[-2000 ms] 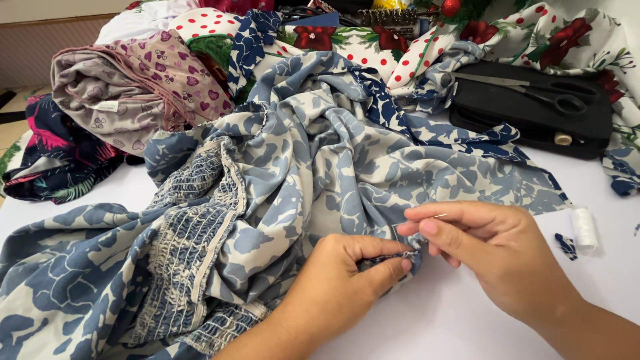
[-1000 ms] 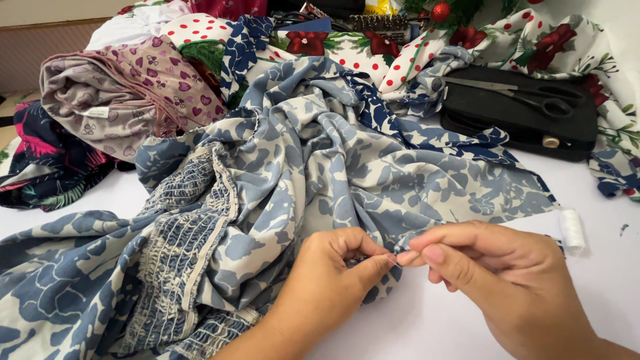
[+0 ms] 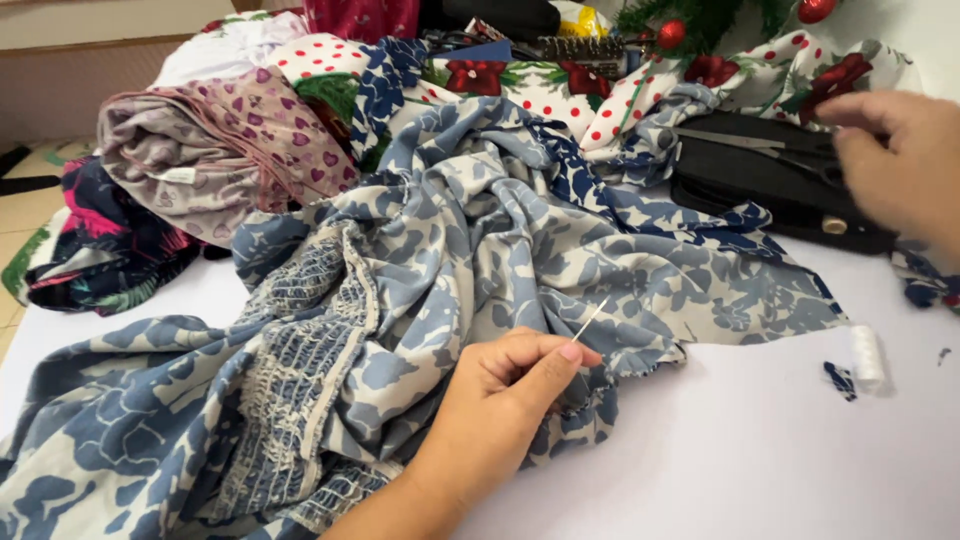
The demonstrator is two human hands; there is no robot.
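My left hand pinches a thin sewing needle upright between thumb and index finger, its tip leaning up to the right. Beneath and around that hand lies a blue and off-white patterned garment, with a shirred, elastic-stitched band at its left. At the upper right my right hand, slightly blurred, is held above the black case and the handles of the scissors; whether its fingers hold anything does not show. A spool of white thread stands on the white tabletop at the right.
A black zip case lies under the scissors. A navy fabric scrap is beside the spool. Folded heart-print cloth and dark floral cloth are piled at left. Behind are poinsettia-print fabric, a round hairbrush and red baubles.
My right hand has moved from beside the left hand, up and to the right over the black case. The left hand now holds the needle alone, with its tip pointing up.
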